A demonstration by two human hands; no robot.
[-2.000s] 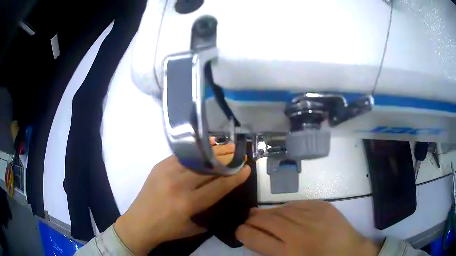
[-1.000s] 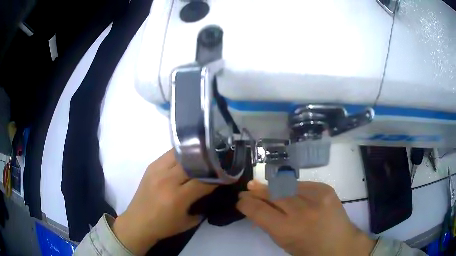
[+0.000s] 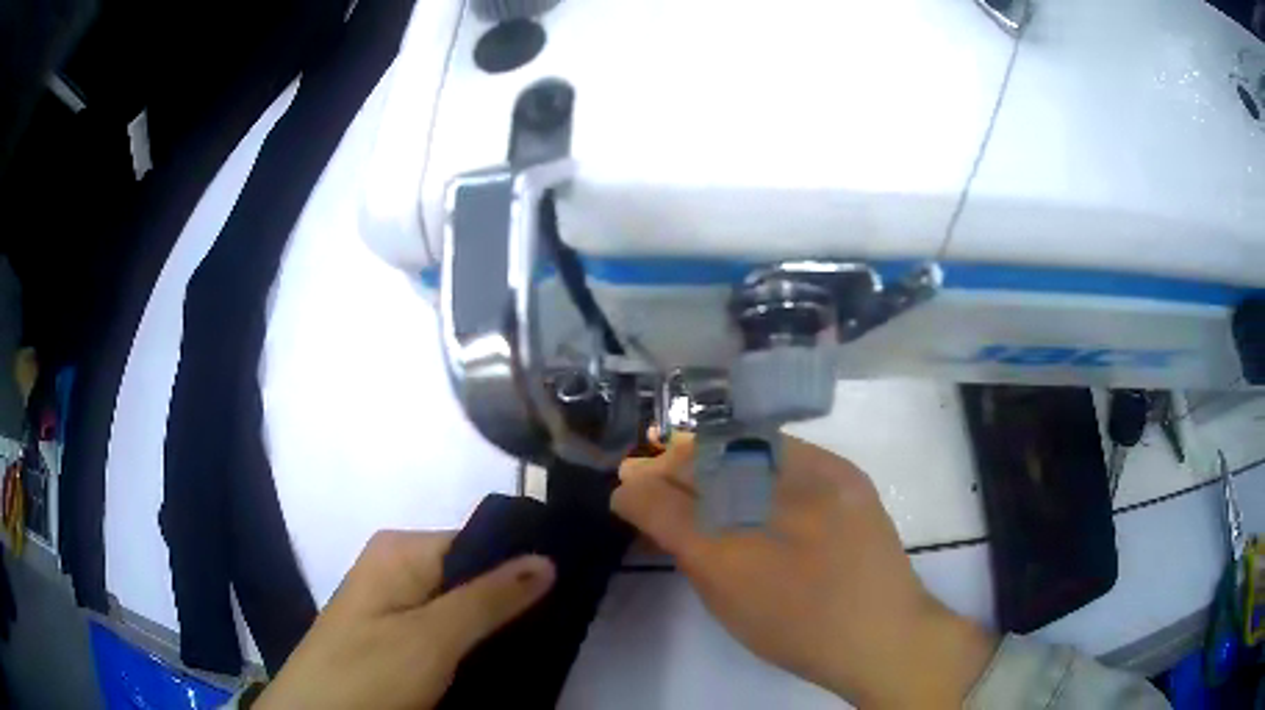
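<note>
The white sewing machine head with a blue stripe fills the upper part of the view. A black fabric piece runs from the presser foot area down toward me. My left hand holds the cloth in front of the foot, thumb on top and fingers under or behind it. My right hand is at the cloth's right edge close to the foot, its fingertips partly hidden behind the grey attachment. The shiny take-up lever guard partly hides the needle area.
Long black fabric strips lie left of the machine. A smartphone and keys lie to the right. Snips with yellow and green handles are at the right edge. A blue plastic bin shows at the lower left.
My left hand has moved down and away from the foot, with the cloth now folded up in it. My right hand has moved up toward the foot. The view has shifted slightly.
</note>
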